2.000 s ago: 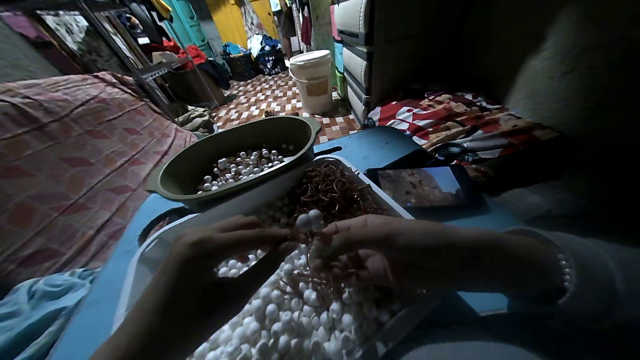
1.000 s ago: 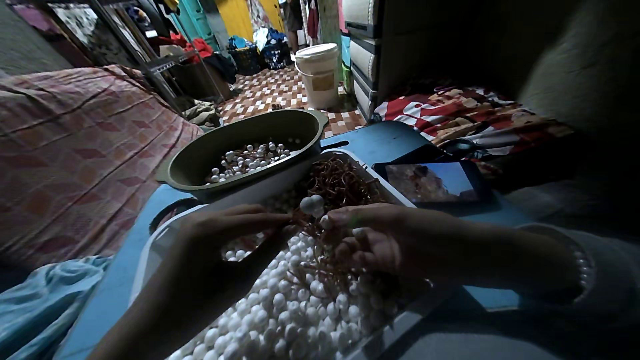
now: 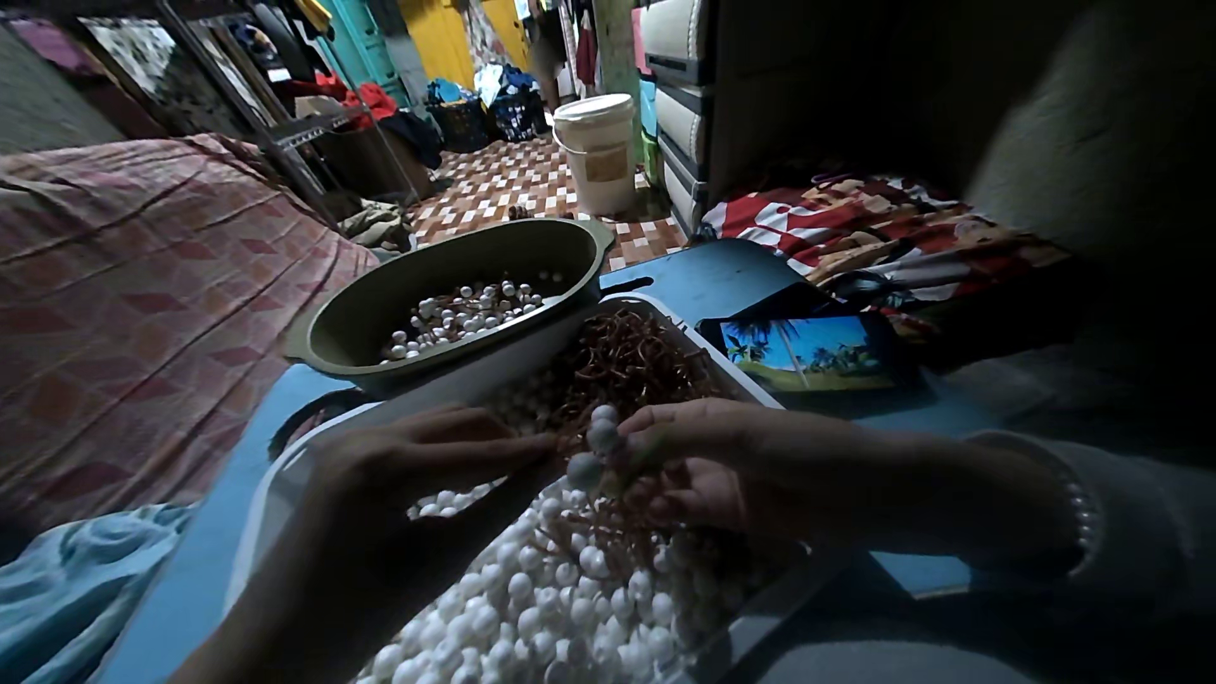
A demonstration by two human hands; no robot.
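Above a white tray [image 3: 249,532] heaped with loose white balls [image 3: 494,617], my two hands meet near the middle. My right hand [image 3: 722,456] pinches several white balls [image 3: 603,432] that look joined to thin reddish-brown stems. My left hand [image 3: 427,465] reaches in from the left with its fingertips together at those stems; whether it grips one cannot be told. Behind the hands, in the tray's far part, lies a tangle of reddish-brown wire-like pieces [image 3: 627,361]. More stems with balls lie on the pile under my right hand.
An oval green basin [image 3: 332,356] with stemmed white balls [image 3: 465,318] stands beyond the tray on a blue surface [image 3: 722,275]. A device with a lit screen [image 3: 807,351] lies at the right. Farther off are a lidded white bucket [image 3: 597,157], a patterned cloth [image 3: 142,313] and bedding [image 3: 855,228].
Both hands stay close together over the tray. A larger group of white balls now shows between the fingertips than one second ago. The picture on the device's screen has changed.
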